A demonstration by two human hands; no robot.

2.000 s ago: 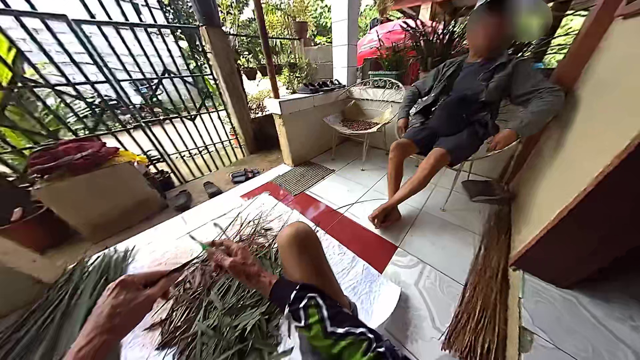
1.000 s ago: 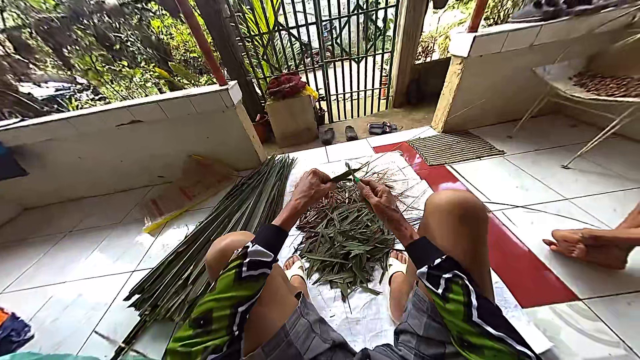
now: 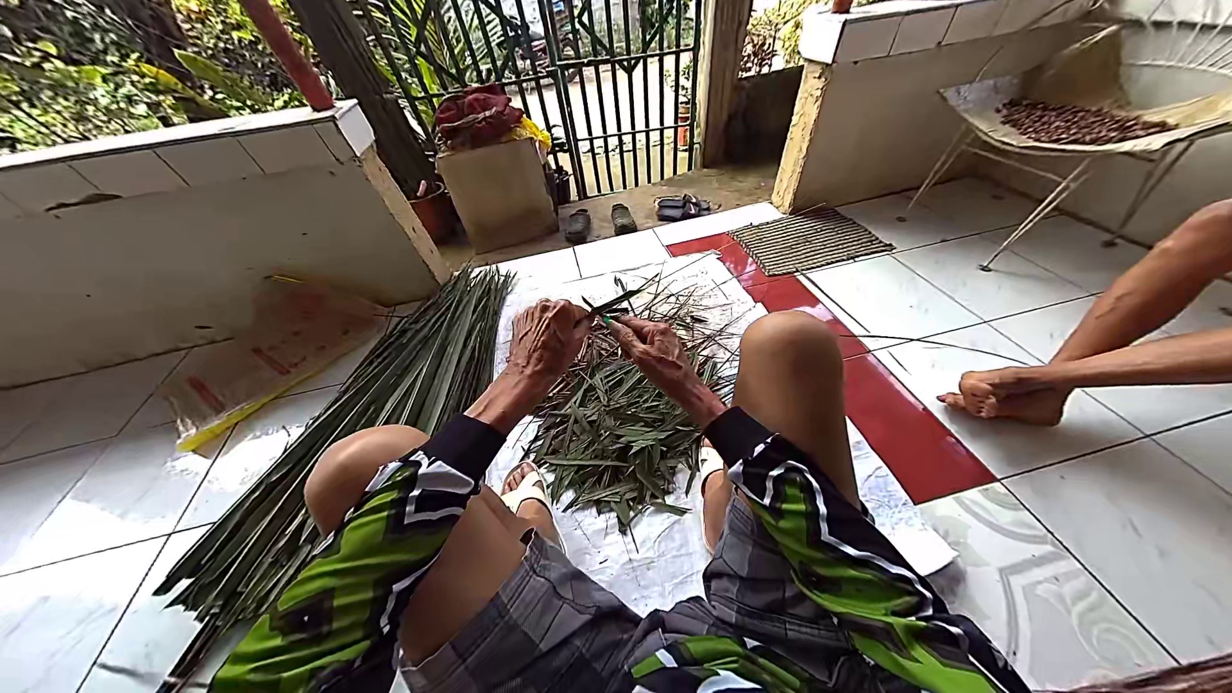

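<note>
My left hand [image 3: 545, 339] is closed around a green palm leaf strip [image 3: 616, 302], whose end shows between the hands. Close beside it, my right hand [image 3: 656, 352] grips a small tool with a green part [image 3: 606, 320] against the strip; its kind is too small to tell, perhaps a knife. Below both hands lies a pile of cut leaf pieces and thin sticks [image 3: 621, 433] on a white sheet [image 3: 616, 568]. A bundle of long palm leaves [image 3: 385, 404] lies on the floor left of the sheet.
A plastic bag [image 3: 274, 356] lies left of the leaf bundle. A woven mat [image 3: 810, 241], footwear [image 3: 624, 219] and a concrete block [image 3: 499, 192] are ahead. At right, a person's bare feet [image 3: 1011, 393] rest near a metal chair [image 3: 1059, 144] holding small brown items. My knees flank the pile.
The view has swung left and down since the first frame. Both hands stay together over the pile, and the held leaf has shifted slightly between them.
</note>
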